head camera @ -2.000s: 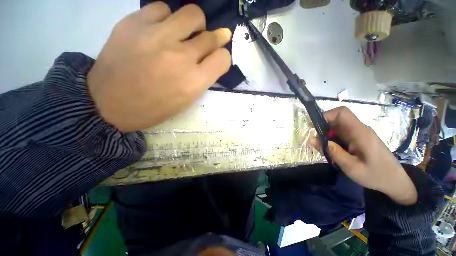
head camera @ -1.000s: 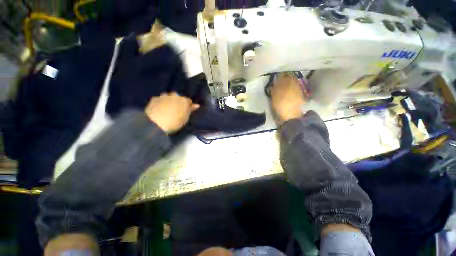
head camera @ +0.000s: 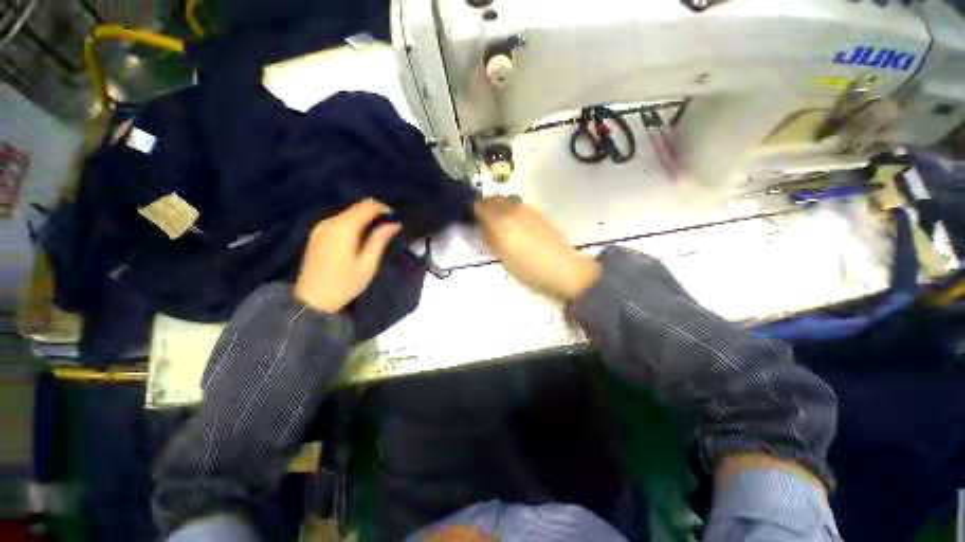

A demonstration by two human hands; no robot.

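Observation:
A dark navy garment (head camera: 307, 159) lies in folds left of the needle area and hangs over the left table edge. My left hand (head camera: 344, 254) grips its front part with thumb and fingers. My right hand (head camera: 529, 246), slightly blurred, has its fingertips on the cloth's right end, just in front of the presser foot area, which is partly hidden by the cloth. A tan paper tag (head camera: 169, 215) and a small white label (head camera: 141, 139) show on the navy cloth.
The white JUKI sewing machine (head camera: 656, 53) spans the back. Black scissors (head camera: 602, 136) and a small pink-handled tool (head camera: 663, 146) lie under its arm. A blue pen (head camera: 836, 195) lies at right. The worn front table edge (head camera: 476, 349) runs below my hands.
My right hand has left the scissors under the arm and come to the cloth by the needle. The garment is bunched and shifted, and its tan tag now shows at left.

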